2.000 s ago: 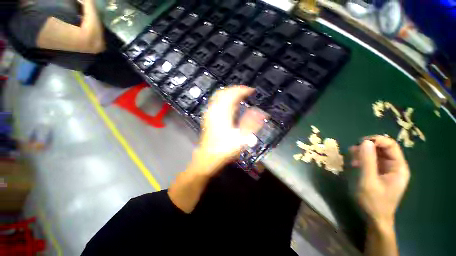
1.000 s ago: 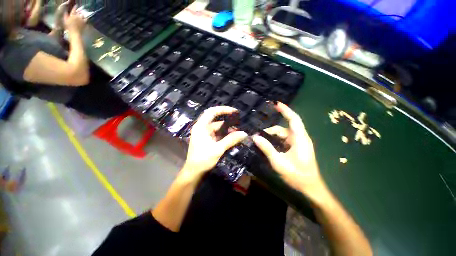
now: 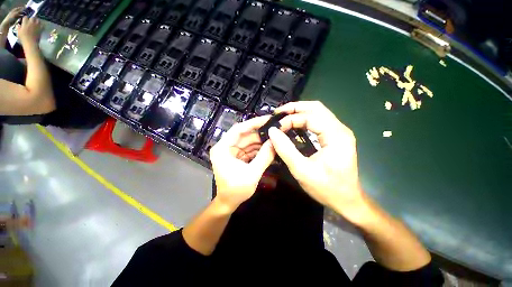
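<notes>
My left hand [image 3: 238, 162] and my right hand [image 3: 320, 154] meet over the near corner of the blister tray and hold a black plastic housing [image 3: 300, 141] between them. The thumbs and fingertips press on its left part, and the fingers hide much of it. The blister tray [image 3: 193, 59] holds dark housings in rows of pockets. One pocket [image 3: 175, 102] in the near row shines brightly and looks empty. Small tan pieces [image 3: 407, 87] lie scattered on the green bench to the right, with a lone pale piece [image 3: 387, 134] nearer.
The green bench [image 3: 449, 168] curves along the right, with a rail [image 3: 432, 38] at its back edge. A neighbouring person's arm [image 3: 36, 78] is at the left, near another tray [image 3: 78, 12] and pale pieces. A red stool [image 3: 115, 147] stands on the grey floor below.
Two seconds ago the hands were apart, the right beside the tan pieces; now both hold the housing. The nearer tan heap is out of sight. One near-row pocket now looks empty. The view has shifted.
</notes>
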